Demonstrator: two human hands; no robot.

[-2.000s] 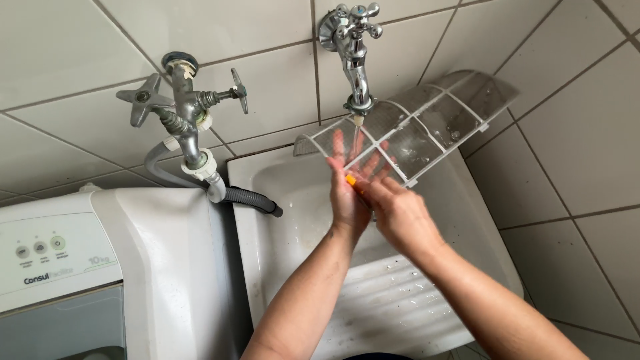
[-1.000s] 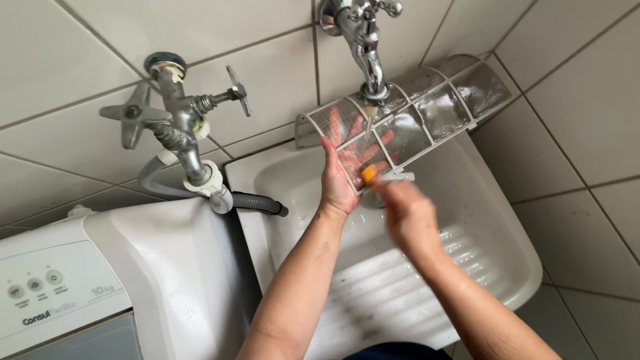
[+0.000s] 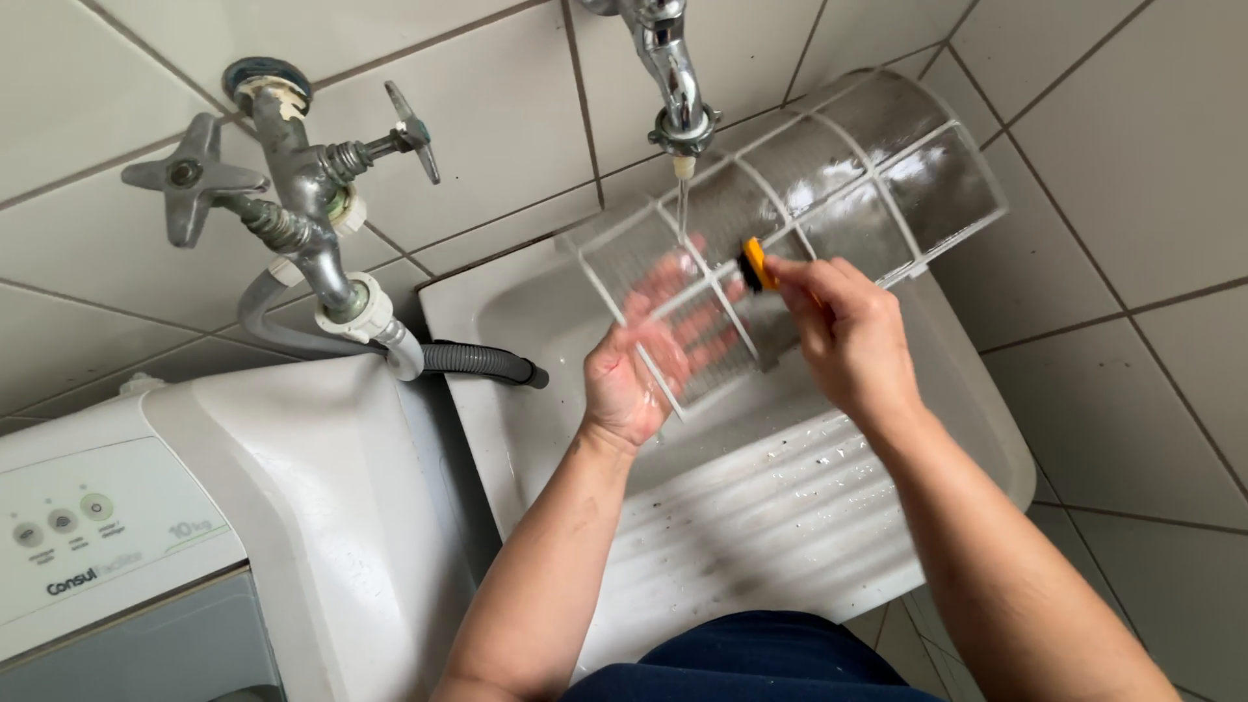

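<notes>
A curved mesh air-conditioner filter with a white plastic frame [image 3: 877, 174] leans across the back of a white laundry sink [image 3: 975, 409]. My left hand [image 3: 643, 361] supports its left end from below, with the spread fingers showing through the mesh. My right hand [image 3: 853, 331] grips a small orange brush [image 3: 759, 265], whose dark bristles are against the mesh near a frame rib. A thin stream of water runs from the chrome faucet [image 3: 682, 97] onto the left part of the filter. Water drops lie on the ribbed washboard [image 3: 741, 517] of the sink.
At left stands a Consul washing machine [image 3: 292, 468]. Above it, a double-valve tap [image 3: 302, 185] on the tiled wall joins a grey hose [image 3: 283, 327]. A black corrugated hose [image 3: 483, 361] ends over the sink's left rim. Tiled walls meet behind the right end of the filter.
The orange brush in my right hand has moved up and away from my left hand, along the mesh. My left hand stays behind the filter's left end.
</notes>
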